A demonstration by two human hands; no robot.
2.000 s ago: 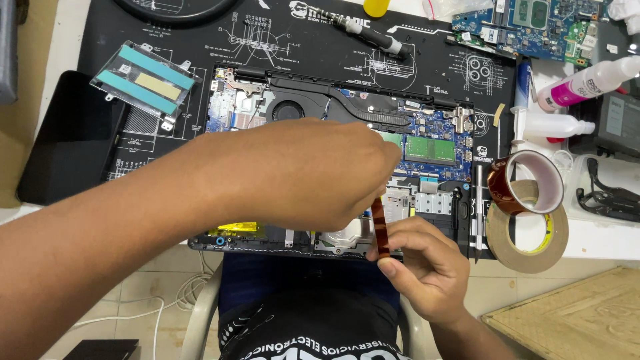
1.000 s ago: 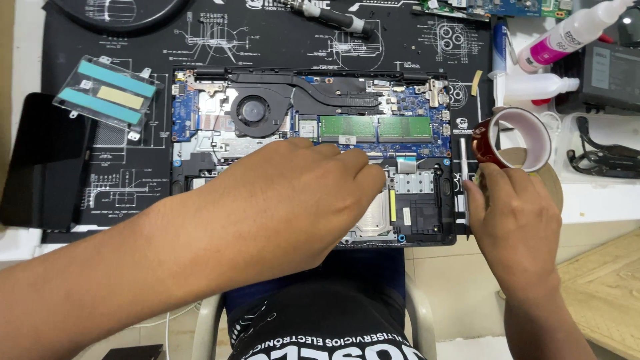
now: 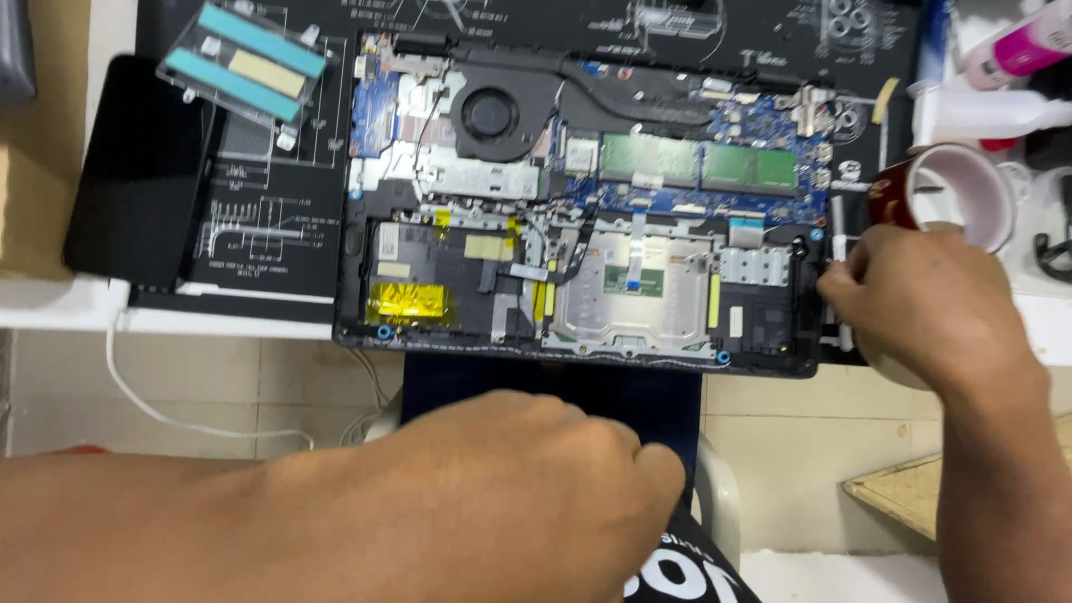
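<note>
An opened laptop base [image 3: 762,327] lies on the black mat, with its fan [image 3: 490,113], green memory modules [image 3: 649,159] and touchpad underside [image 3: 578,293] exposed. Yellow tape [image 3: 410,300] is stuck at its lower left. My left hand [image 3: 569,477] is in front of the laptop, over my lap, with its fingers curled and their tips hidden. My right hand [image 3: 930,301] is beside the laptop's right edge. Its thumb and index finger are at a slim light-coloured tool [image 3: 840,226], but a firm grip does not show. Behind that hand stands a brown tape roll [image 3: 892,197].
A black phone [image 3: 138,176] and a metal bracket with teal strips [image 3: 247,63] lie left of the laptop. White bottles [image 3: 980,113] lie at the right, near black glasses [image 3: 1051,243]. A larger tape roll [image 3: 892,364] is partly under my right hand.
My left hand has moved from over the laptop to in front of it. My right hand, which held a brown strip at the laptop's front edge two seconds ago, is now at its right side.
</note>
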